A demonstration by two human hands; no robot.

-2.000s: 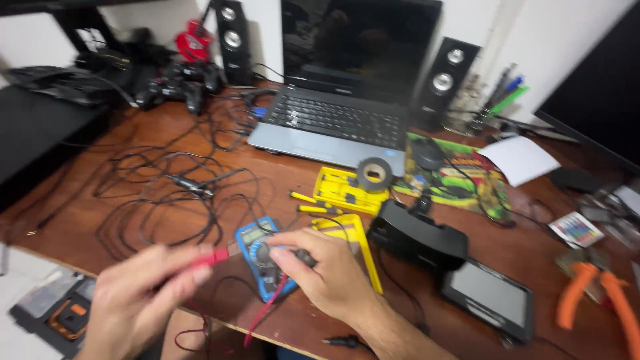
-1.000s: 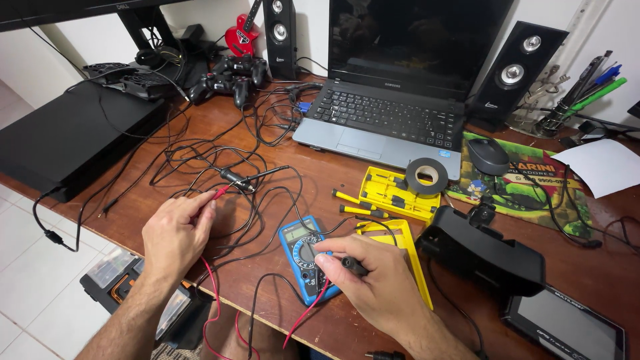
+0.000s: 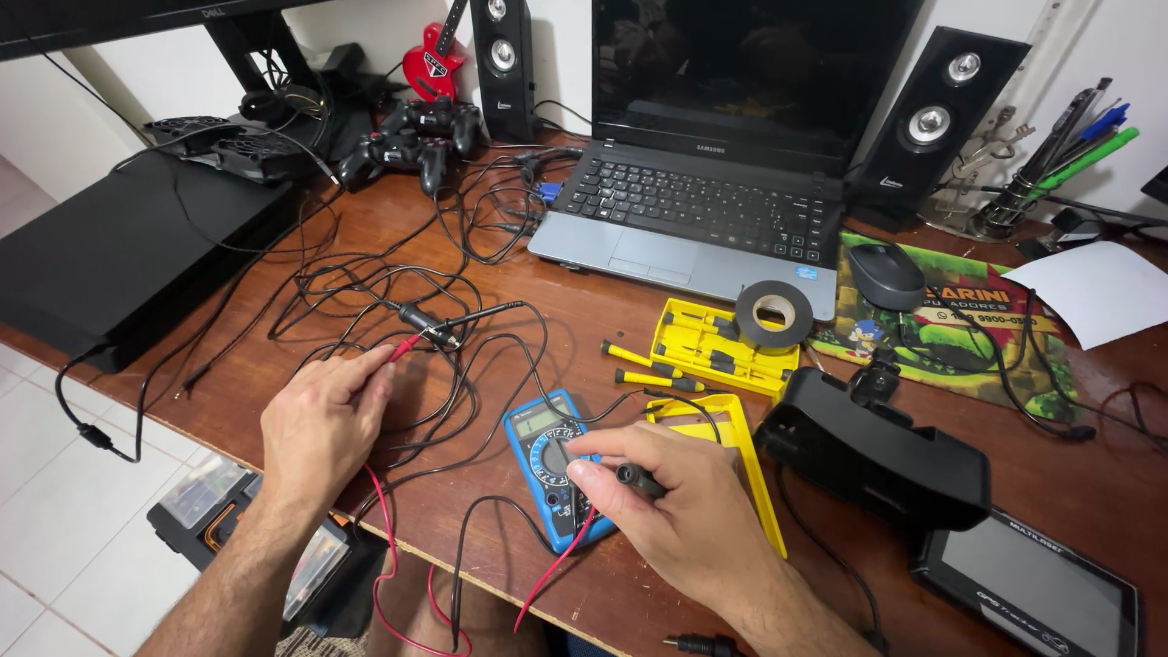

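Observation:
My left hand [image 3: 328, 415] holds a red test probe [image 3: 408, 346], its tip touching or very close to a black car-charger-style plug [image 3: 422, 321] among tangled black cables. My right hand [image 3: 657, 497] is over the blue digital multimeter [image 3: 532, 438], thumb and forefinger at its rotary dial [image 3: 557, 453]. A black cylindrical connector or probe handle [image 3: 641, 479] lies within the right hand's fingers; how it is held is partly hidden. Red and black leads run from the meter. A black probe [image 3: 488, 313] rests on the cables near the plug.
Behind are a laptop [image 3: 620, 251], game controllers [image 3: 411, 146] and speakers. To the right lie a yellow screwdriver case [image 3: 721, 356], electrical tape [image 3: 774, 314], its yellow lid [image 3: 757, 484], a black mount [image 3: 876, 456] and a GPS unit [image 3: 1031, 584]. An organizer box [image 3: 196, 502] sits below the left edge.
Since the earliest frame, my left hand has moved away from the multimeter to the plug in the cables, with the red probe. My right hand stays at the meter. The view has shifted.

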